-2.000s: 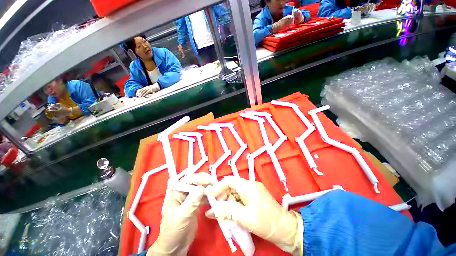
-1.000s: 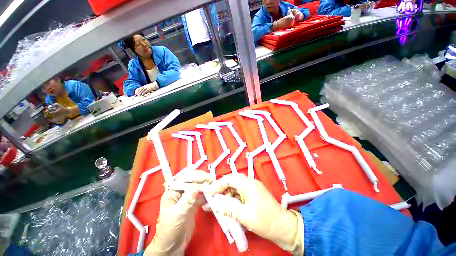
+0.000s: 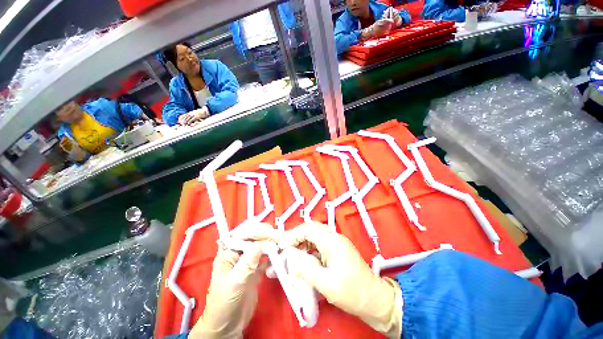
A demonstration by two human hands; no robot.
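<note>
My left hand (image 3: 239, 278), in a cream glove, is closed on a white jointed arm (image 3: 215, 202) whose upper bars stick up to the left. My right hand (image 3: 334, 271), also gloved, is closed around the arm's lower bar, with a white cloth (image 3: 305, 299) at the bar. The fingers hide the joint between the hands. Several more white jointed arms (image 3: 449, 191) lie in zigzags on the red tray (image 3: 423, 235) under and beyond my hands.
Brown cardboard (image 3: 264, 161) shows behind the tray. A bottle with a round shiny top (image 3: 137, 220) and clear plastic bags (image 3: 92, 298) are at left. Stacked clear trays (image 3: 522, 152) are at right. Workers in blue smocks sit across the green belt beyond a metal post (image 3: 322, 73).
The held arm's upper end has swung slightly left and up. The cloth and right-hand fingers have shifted a little along the lower bar. A worker at far left has leaned and moved an arm.
</note>
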